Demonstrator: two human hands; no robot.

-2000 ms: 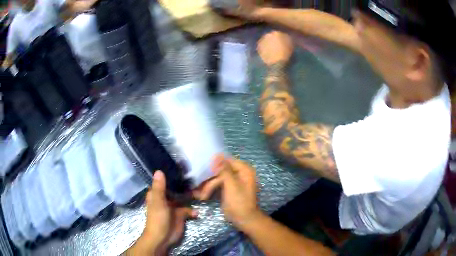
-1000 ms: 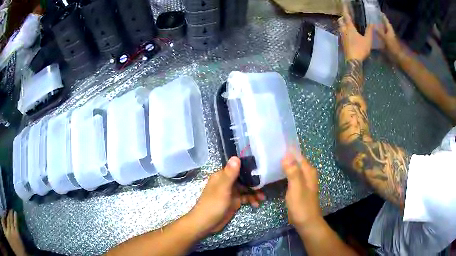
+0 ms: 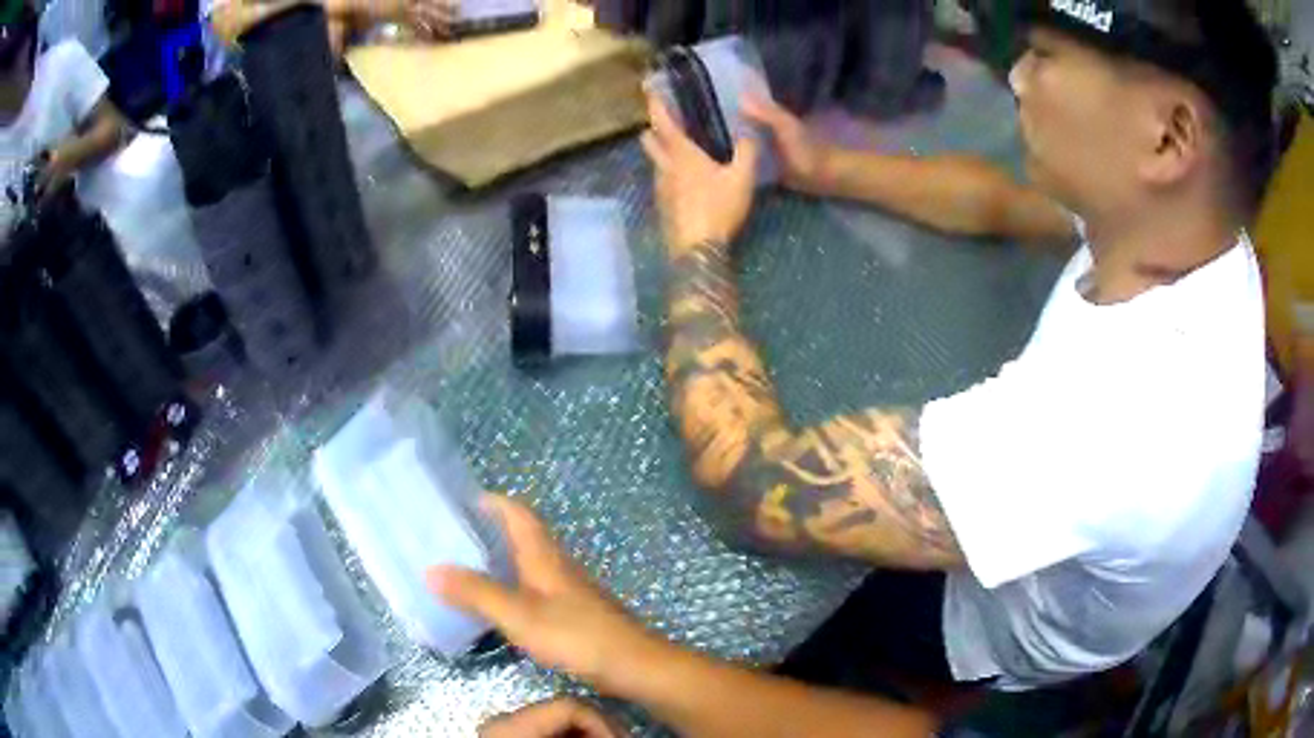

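Note:
A part-built unit with a frosted white cover [image 3: 401,526] stands at the right end of the row, a dark base edge showing under its near end. My right hand [image 3: 541,598] holds its near right side, thumb on the front and fingers around the side. My left hand [image 3: 551,719] is at the bottom edge, mostly cut off; only its curled top shows, below my right hand and apart from the unit. Whether it holds anything is hidden.
More frosted units [image 3: 281,598] line up to the left. Black sleeve columns [image 3: 310,144] and small wired parts [image 3: 152,441] lie behind. Another unit [image 3: 588,277] lies beyond, near brown cardboard [image 3: 497,94]. A person's tattooed arm [image 3: 778,469] rests at right.
The unit has moved from between both hands to the end of the row. My left hand has left it and dropped to the bottom edge. The view has turned right; the neighbour's face shows again.

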